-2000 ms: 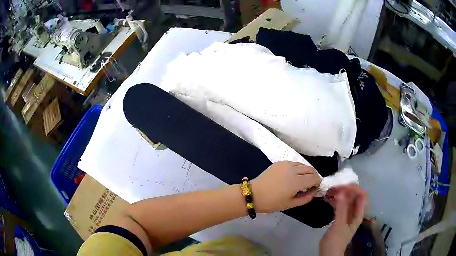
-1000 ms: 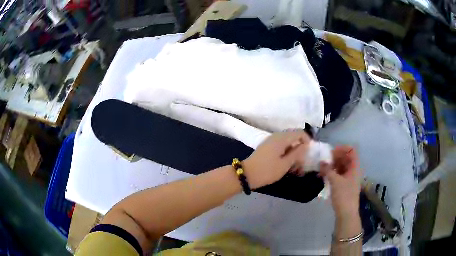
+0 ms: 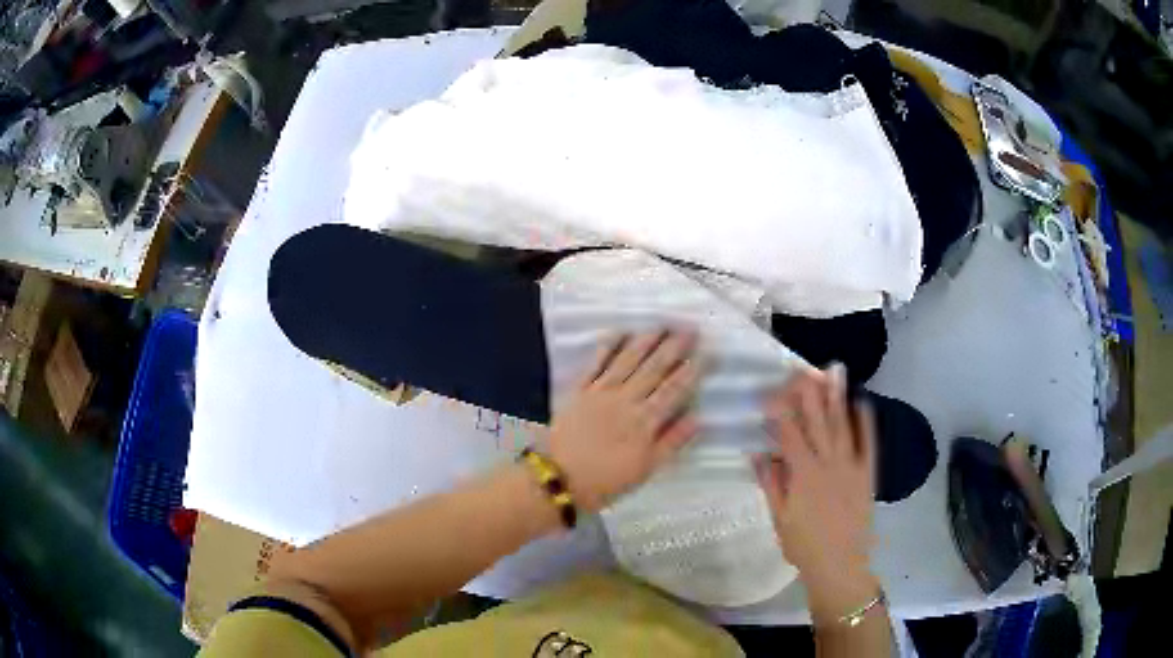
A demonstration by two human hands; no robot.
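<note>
A white lace piece [image 3: 682, 514] with see-through rows lies spread across the black sleeve board [image 3: 412, 315] and hangs over its near side. My left hand [image 3: 624, 418] lies flat on the lace piece, fingers spread. My right hand [image 3: 823, 476] lies on its right part, fingers spread and slightly blurred. Neither hand grips the cloth. The board's rounded left end and its right end show beyond the cloth.
White garment pieces [image 3: 643, 154] are piled behind the board, with black embroidered pieces [image 3: 933, 174] behind them. A steam iron [image 3: 997, 514] stands at the right. Scissors [image 3: 1045, 240] lie at the table's right edge. A blue crate [image 3: 148, 450] and a carton [image 3: 232, 566] are at the left.
The white piece was bunched between both hands; it is now spread over the board. Both hands have opened onto it, and the left has moved leftward. The iron now shows fully.
</note>
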